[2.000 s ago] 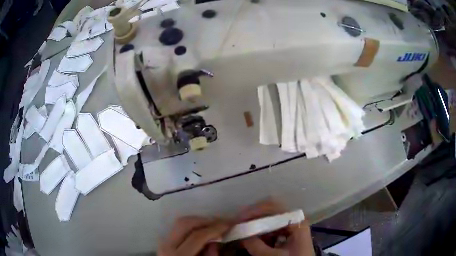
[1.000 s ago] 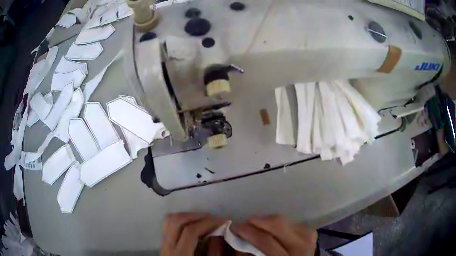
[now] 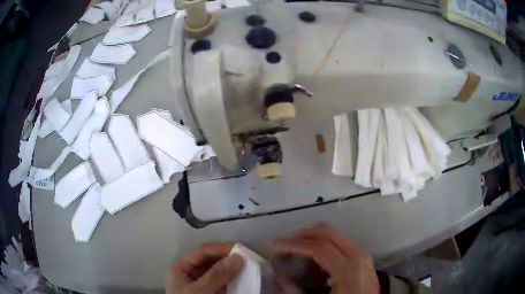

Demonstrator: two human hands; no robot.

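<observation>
My left hand is at the bottom edge and pinches a small white fabric piece between thumb and fingers. The piece runs down out of the picture. My right hand is just to the right of it, blurred, with its fingers stretched towards the piece; whether it touches or holds anything cannot be told. Both hands are in front of the off-white sewing machine head, nearer to me than the needle plate. The needle and presser foot are mostly hidden behind the front cover.
White pointed pieces lie spread on the grey table at left, with a long narrow band among them. A fanned bunch of folded strips lies under the machine arm. A control box is at upper right.
The view has shifted, so the machine appears further right. The white piece has turned from lying across both hands to hanging from my left hand. My right hand has come away from my left.
</observation>
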